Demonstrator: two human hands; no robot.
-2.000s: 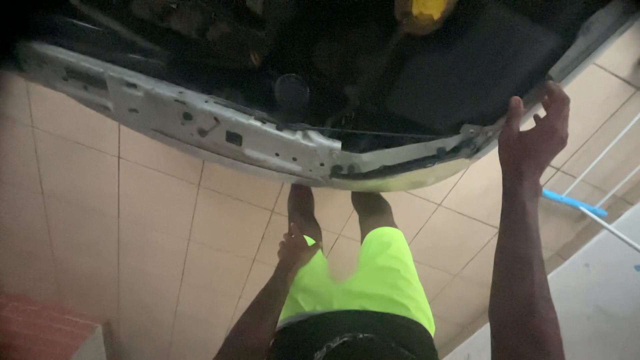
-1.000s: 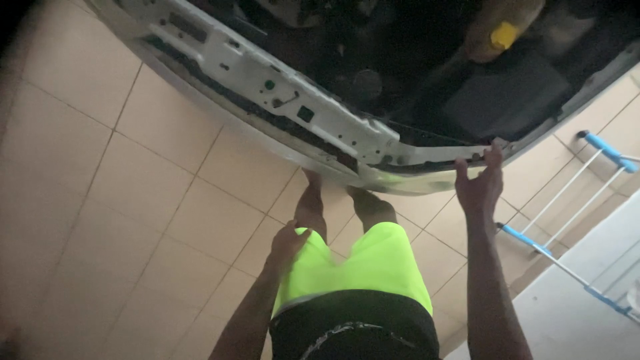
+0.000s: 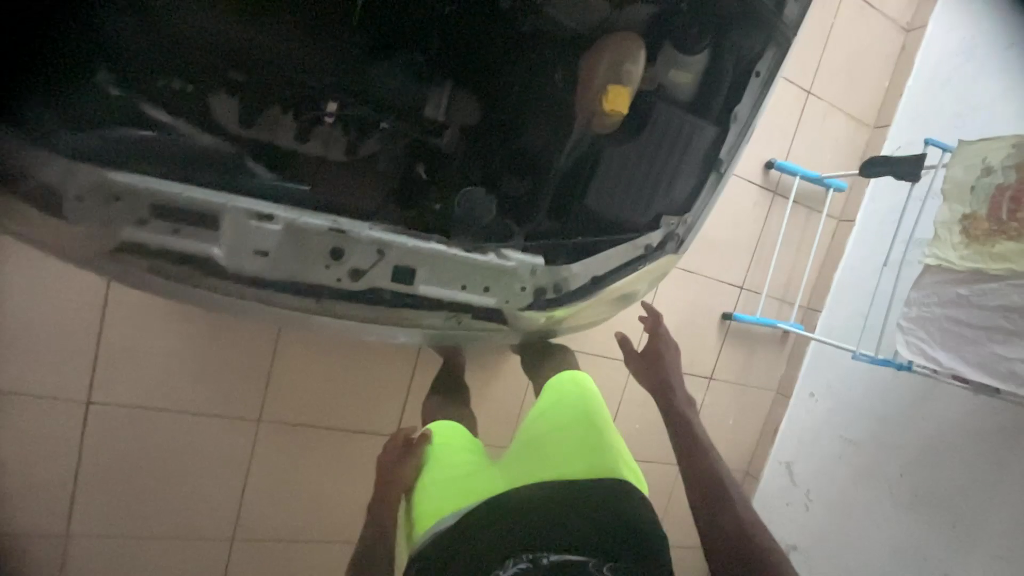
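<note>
A car's open engine bay fills the upper part of the head view, with its pale metal front crossmember [image 3: 312, 248] running along the near edge. My right hand [image 3: 654, 352] is in the air just below the headlight [image 3: 616, 300], fingers apart and nothing in them. Against the leg of my bright green shorts [image 3: 552, 440] rests my left hand [image 3: 402, 460]; whether it pinches the cloth cannot be told. Inside the bay are a reservoir [image 3: 612, 72] with a yellow cap [image 3: 617, 101] and a dark ribbed box cover [image 3: 652, 160].
A drying rack [image 3: 800, 244] with white rods and blue joints stands at the right, cloths [image 3: 980, 208] hanging on it. Beside it is a white wall [image 3: 864, 448]. Beige floor tiles [image 3: 176, 352] lie around my legs.
My right hand has come away from the car's front corner, back towards me. My left hand stays by the shorts. The view has turned, showing more of the drying rack.
</note>
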